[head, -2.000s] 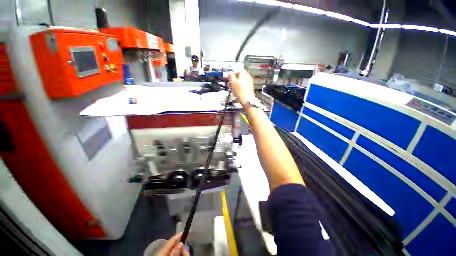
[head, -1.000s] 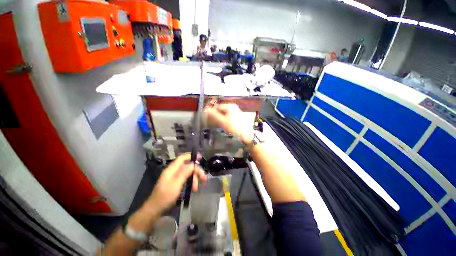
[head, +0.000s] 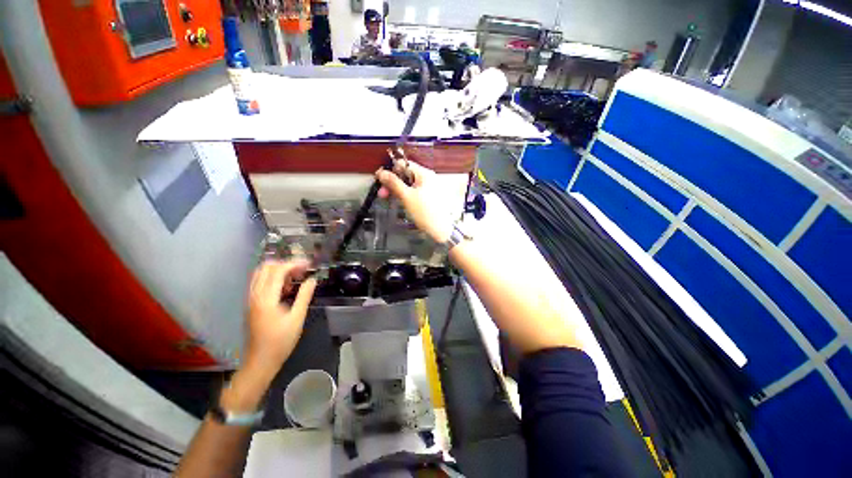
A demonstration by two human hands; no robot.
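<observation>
A black belt strap (head: 360, 222) runs from above the machine's top down to the left, its upper end curved over. My right hand (head: 404, 191) grips it at mid-length, in front of the machine's dark red edge. My left hand (head: 276, 303) is lower left with thumb and fingers apart, by the strap's blurred lower part; whether it touches the strap is unclear. The edge-painting machine (head: 290, 191) stands ahead, with two round black rollers (head: 374, 278) side by side, right of my left hand.
A strap bundle (head: 598, 299) lies on the long white table (head: 504, 299) at right, beside the blue-and-white machine (head: 729, 215). A white bucket (head: 310, 397) and small metal fixture (head: 362, 394) are below the rollers. An orange control box (head: 149, 47) is at left. A person (head: 371, 37) is far back.
The view has moved closer to the machine. The strap has gone from long and upright to slanting with a curved top. My left hand has moved up, then left of the rollers; my right hand has come down.
</observation>
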